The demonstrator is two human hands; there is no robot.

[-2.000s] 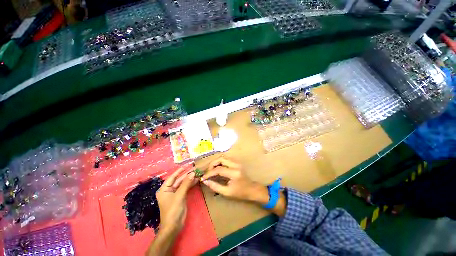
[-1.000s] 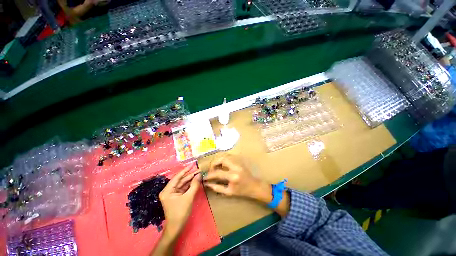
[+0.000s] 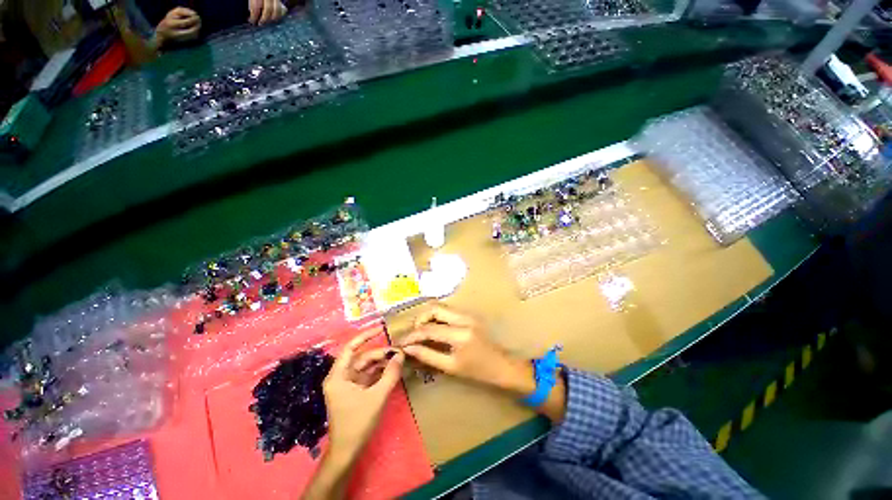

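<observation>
My left hand (image 3: 360, 395) and my right hand (image 3: 455, 344) meet at the fingertips over the border of the red mat and the tan board. A tiny dark part (image 3: 392, 354) is pinched between both hands' fingertips and mostly hidden by them. A blue strap is on my right wrist. A heap of black parts (image 3: 293, 405) lies on the red mat (image 3: 220, 366) left of my left hand. Small dark pieces (image 3: 427, 375) lie on the tan board (image 3: 499, 391) just below my right hand.
Partly filled clear trays lie on the red mat (image 3: 269, 278) and tan board (image 3: 582, 239). A white box (image 3: 391, 256), small bottle (image 3: 433, 230) and white round dish (image 3: 445, 274) stand behind my hands. Tray stacks lie far left (image 3: 93, 366) and right (image 3: 719, 176). Another person's hands (image 3: 179, 24) show top left.
Both hands stay together at nearly the same spot, with the fingers slightly shifted. The green part seen earlier at the fingertips no longer shows. Another person's hands show more clearly at the top left.
</observation>
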